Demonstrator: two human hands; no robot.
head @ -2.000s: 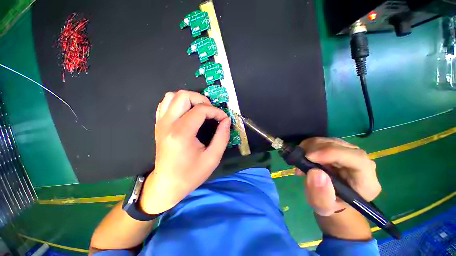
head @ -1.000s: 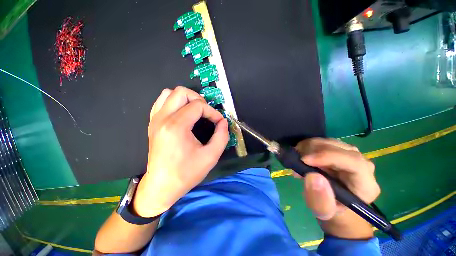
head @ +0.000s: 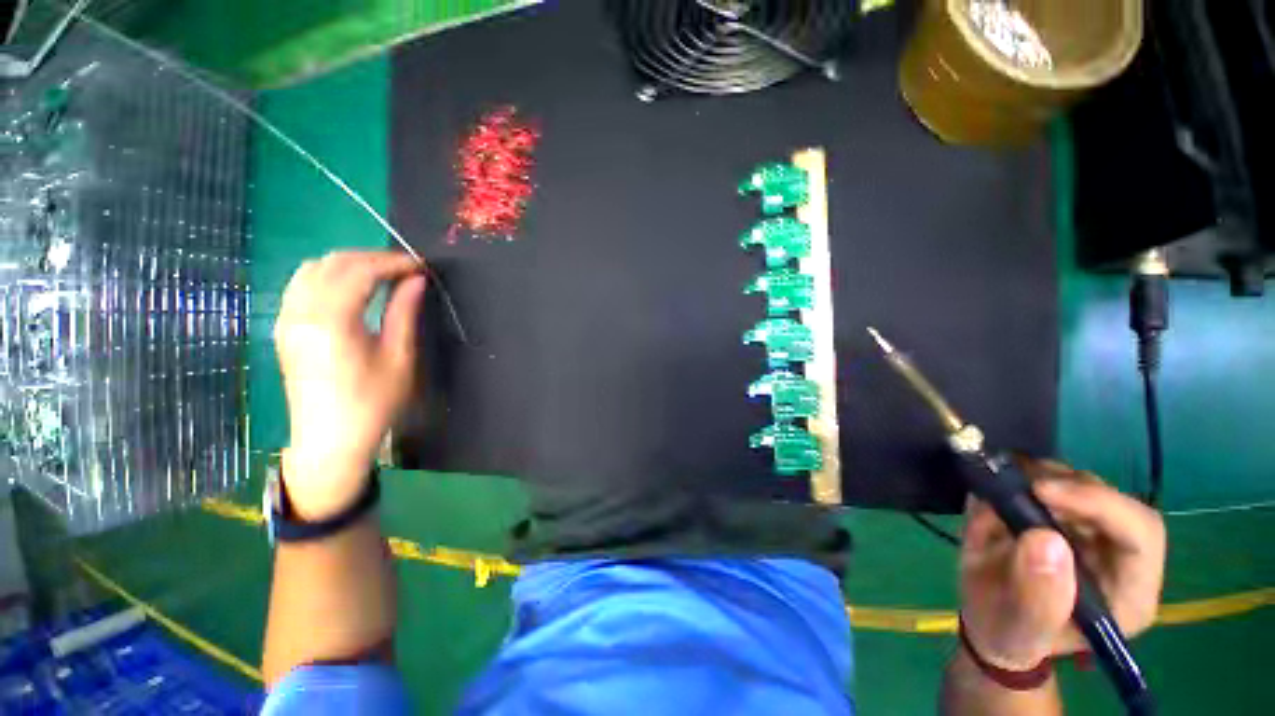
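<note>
My left hand (head: pixel 350 357) is at the left edge of the black mat, thumb and forefinger pinched on the solder wire (head: pixel 329 174), whose free end points down over the mat. My right hand (head: pixel 1056 567) holds the soldering iron (head: pixel 1014 490) by its black handle; its tip is over the mat, right of the strip and touching no board. Several green circuit boards (head: pixel 786 290) stand in a column along the left edge of the pale strip (head: pixel 822 329). A pile of red lead wires (head: pixel 495 174) lies at the upper left of the mat (head: pixel 615 336).
The round-guarded fan (head: pixel 727 42) is at the top of the mat. A brownish tub (head: pixel 965 84) with whitish contents is at the upper right. The black station's cord plug (head: pixel 1149 308) hangs at the right. Stacked clear trays (head: pixel 126 294) stand at the far left.
My left hand has left the boards and moved left to the solder wire. The iron has moved away from the strip to the right. The view has shifted, showing the fan, tub and trays.
</note>
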